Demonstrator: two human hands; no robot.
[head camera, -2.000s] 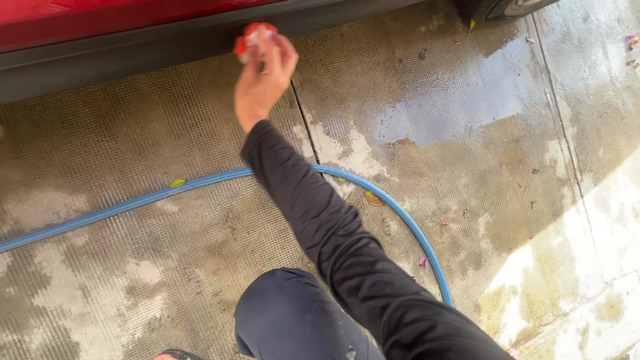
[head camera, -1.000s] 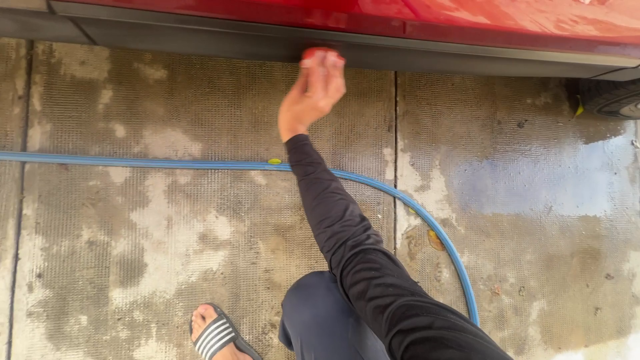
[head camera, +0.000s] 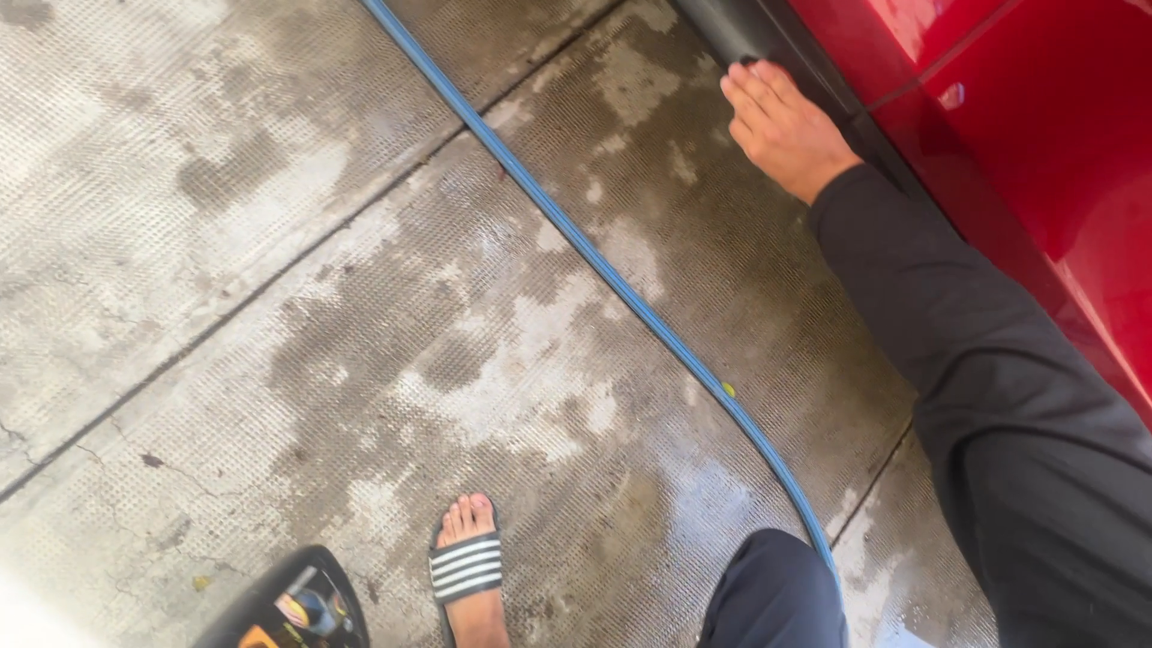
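My right hand (head camera: 785, 130), in a long black sleeve, is on the black lower sill trim (head camera: 792, 54) of a red car. Its back faces me and the fingers lie close together, pointing to the upper left. The palm and anything under it are hidden. My left hand is out of view. At the bottom left edge, a glossy black container (head camera: 310, 598) with a coloured, printed label shows in part; what holds it up cannot be seen.
A blue hose (head camera: 589, 256) runs across the textured, partly wet concrete floor (head camera: 360, 387). The red car body (head camera: 1035, 117) fills the upper right. My foot in a striped slide sandal (head camera: 466, 567) and my dark-clad knee (head camera: 774, 585) are below.
The view has swung strongly along the car. The red item seen in my right hand earlier no longer shows. The black container has come into view.
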